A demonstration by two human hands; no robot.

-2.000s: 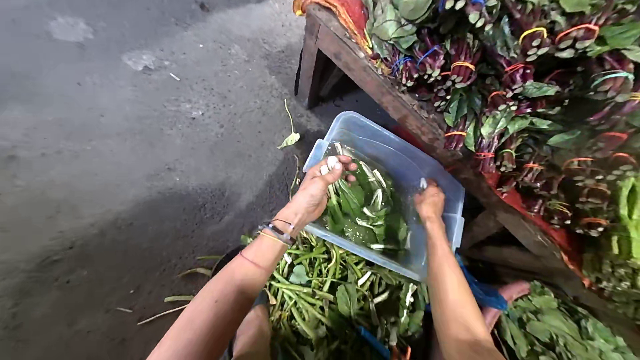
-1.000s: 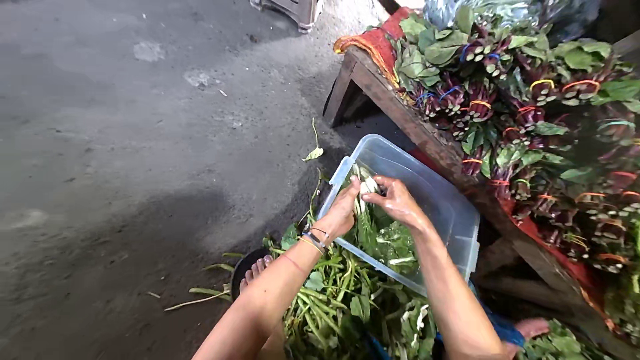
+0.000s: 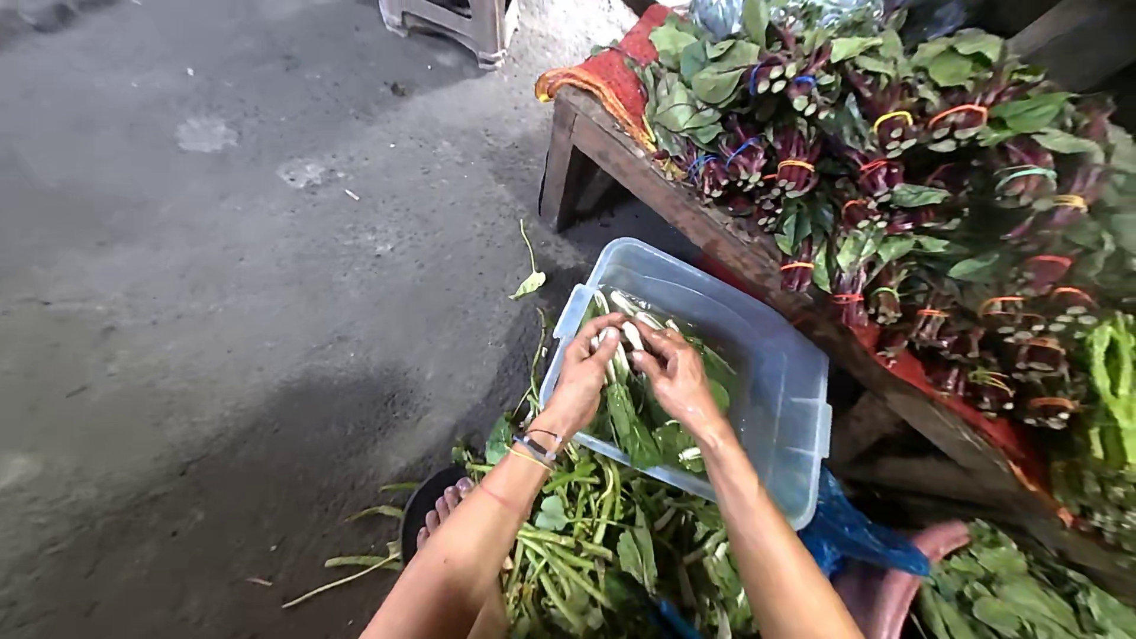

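Observation:
Both of my hands are over a clear plastic tub (image 3: pixel 781 373) of water. My left hand (image 3: pixel 579 368) grips white-stemmed leafy greens (image 3: pixel 627 413), their pale stem ends showing beside my thumb. Close against it, my right hand (image 3: pixel 682 377) has its fingers curled at a white stem (image 3: pixel 633 335); whether it grips that stem firmly is hard to tell. More green leaves and white stems (image 3: pixel 690 453) lie in the water under my hands. Bracelets circle my left wrist.
A wooden bench (image 3: pixel 710 217) at right carries many banded bunches of purple-stemmed greens (image 3: pixel 799 169). Loose green stems (image 3: pixel 568 559) are heaped below the tub, near my foot (image 3: pixel 444 508). A blue plastic bag (image 3: pixel 856 524) lies by the tub's lower right corner. A plastic stool (image 3: pixel 470 27) stands at the top.
Two seconds ago my hands were apart, the right at the tub's right side; now they are together over the greens. The view has shifted, showing the stool.

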